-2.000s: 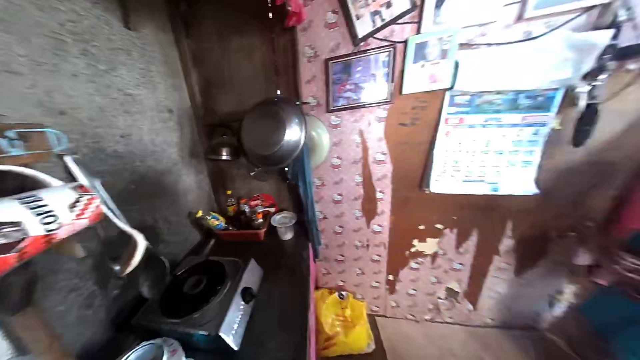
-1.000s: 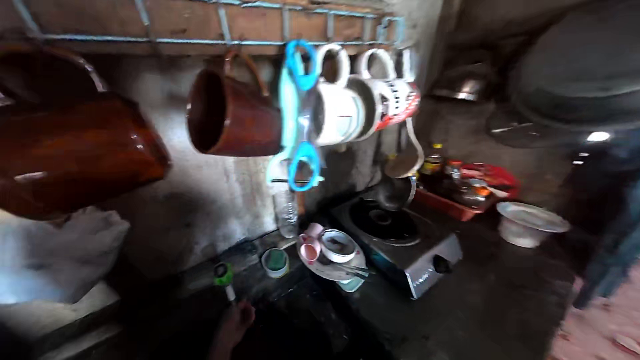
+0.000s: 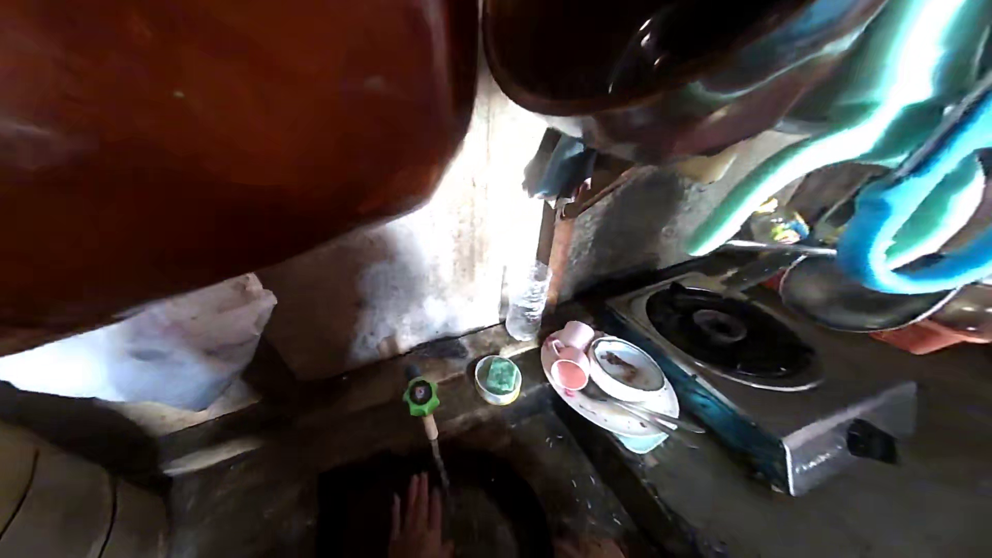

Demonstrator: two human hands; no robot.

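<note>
My left hand (image 3: 418,515) is at the bottom edge over a dark sink basin (image 3: 496,496), fingers apart and holding nothing, beside a thin stream of water (image 3: 440,465). The water falls from a faucet with a green star-shaped knob (image 3: 421,395). Only part of my right hand (image 3: 589,548) shows at the bottom edge, right of the basin; its fingers are mostly hidden. Behind the basin, a small round dish (image 3: 487,391) holds a green sponge or soap (image 3: 501,375). To its right, a white plate (image 3: 620,422) bears pink cups (image 3: 570,372), a bowl (image 3: 628,368) and metal cutlery (image 3: 651,415).
A gas stove (image 3: 775,418) stands right of the dishes. A clear plastic bottle (image 3: 529,302) stands by the wall. Large brown mugs (image 3: 232,139) and blue-handled scissors (image 3: 876,225) hang close overhead. A plastic bag (image 3: 186,349) is at the left.
The view has swung left and down from the calendar wall to the sink. One hand was near the faucet a second ago; now both hands show at the bottom, and water runs.
</note>
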